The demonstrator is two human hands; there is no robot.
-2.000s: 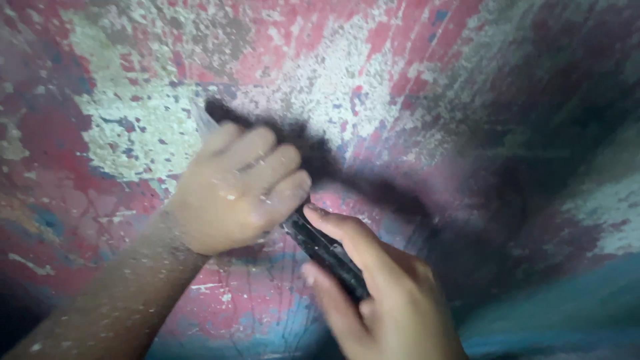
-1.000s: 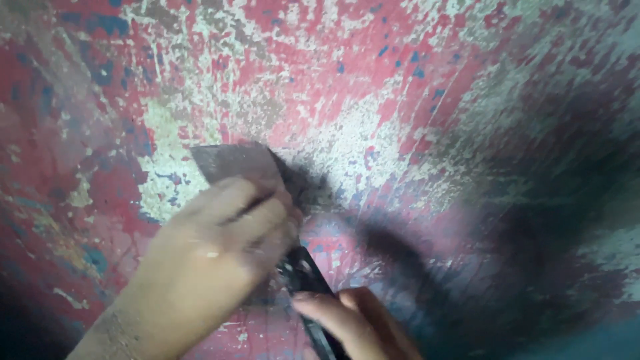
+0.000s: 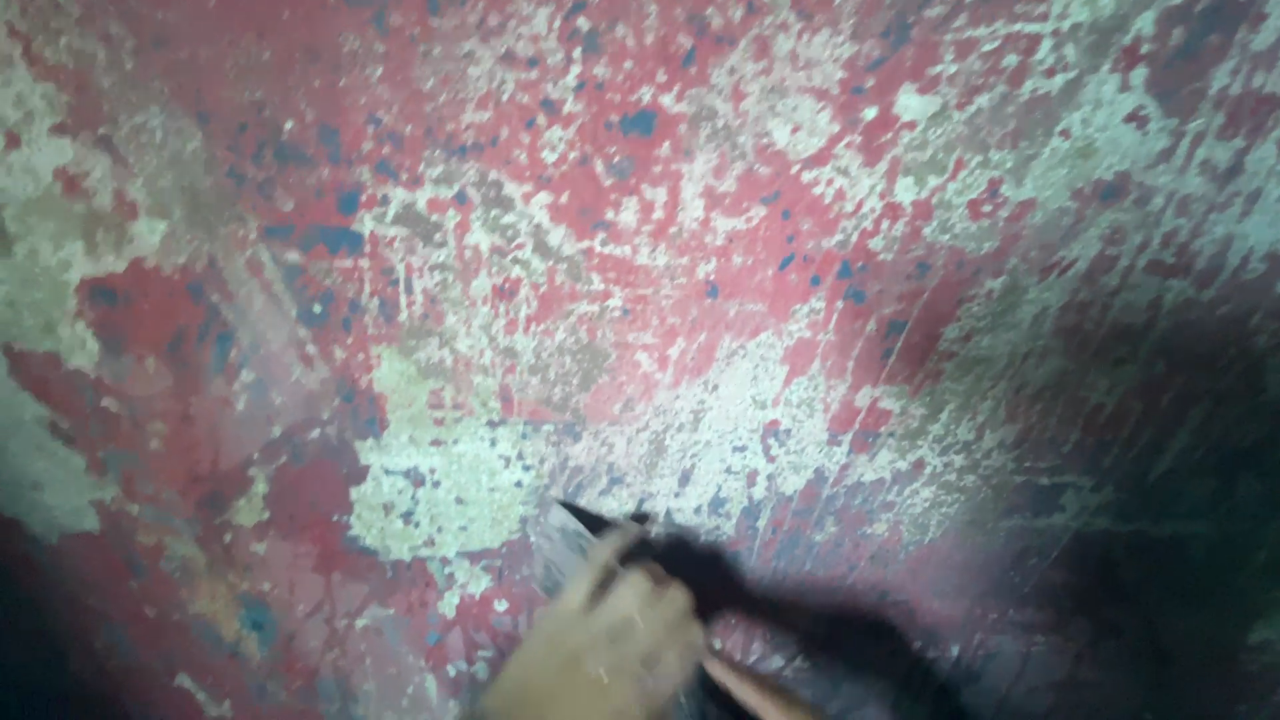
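Note:
Low in the head view, my left hand [image 3: 610, 640] grips a flat scraper near its blade, fingers curled around it. The thin, pale blade [image 3: 562, 548] is blurred and lies against a painted wall [image 3: 660, 270], just right of a bare whitish patch [image 3: 440, 490]. At the bottom edge, only part of my right hand [image 3: 755, 688] shows, at the scraper's dark handle, behind and to the right of my left hand. Most of that hand and the handle's end are cut off by the frame.
Worn red paint, blue flecks and pale scraped areas cover the wall. A dark shadow [image 3: 830, 620] stretches right from the scraper, and the right side of the wall is dim. Another large pale patch [image 3: 40, 260] lies at the far left.
The view has shifted, so both hands sit lower in it. Against the whitish patch, the blade is now a little lower and farther right than one second ago. Both hands have stayed on the scraper.

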